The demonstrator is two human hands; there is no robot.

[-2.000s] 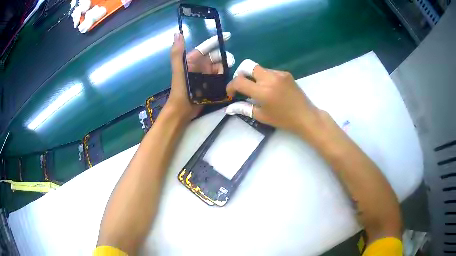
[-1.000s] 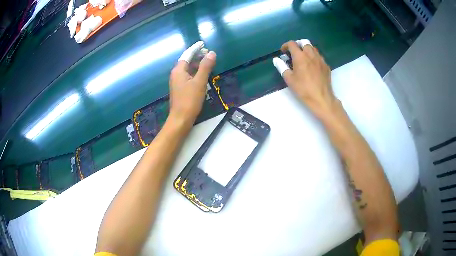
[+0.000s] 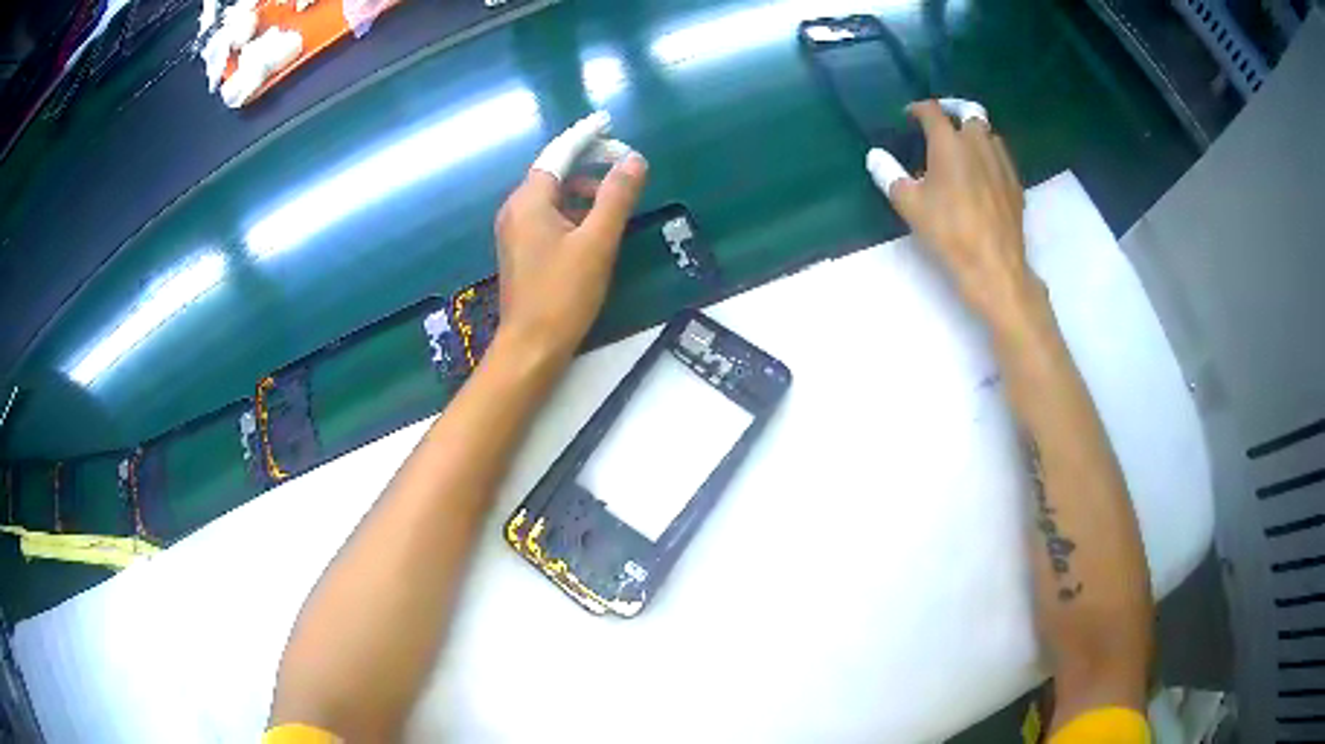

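My right hand (image 3: 966, 189), with white finger cots, holds the near, solid end of a black phone middle frame (image 3: 825, 90) over the green belt at the upper right; the frame is blurred, its silver-patched end pointing away. My left hand (image 3: 560, 255) is over the belt, fingers curled and apart, nothing seen in it. Another middle frame (image 3: 549, 487), possibly two nested, lies slanted on the white board (image 3: 857, 552), yellow-gold lines toward me. It is not touched. A belt frame (image 3: 683, 240) is partly hidden behind my left hand.
More frames (image 3: 291, 422) lie in a row on the green belt (image 3: 363, 131) to the left. A yellow strip (image 3: 80, 548) is at the board's left end. An orange tray (image 3: 298, 51) with crumpled white pieces is beyond the belt. A grey slotted cabinet (image 3: 1235, 320) stands at right.
My right hand has moved right with a frame that lay in the belt row, now turned to point away. The belt row has shifted right. Earlier my left hand held a raised frame; it let go.
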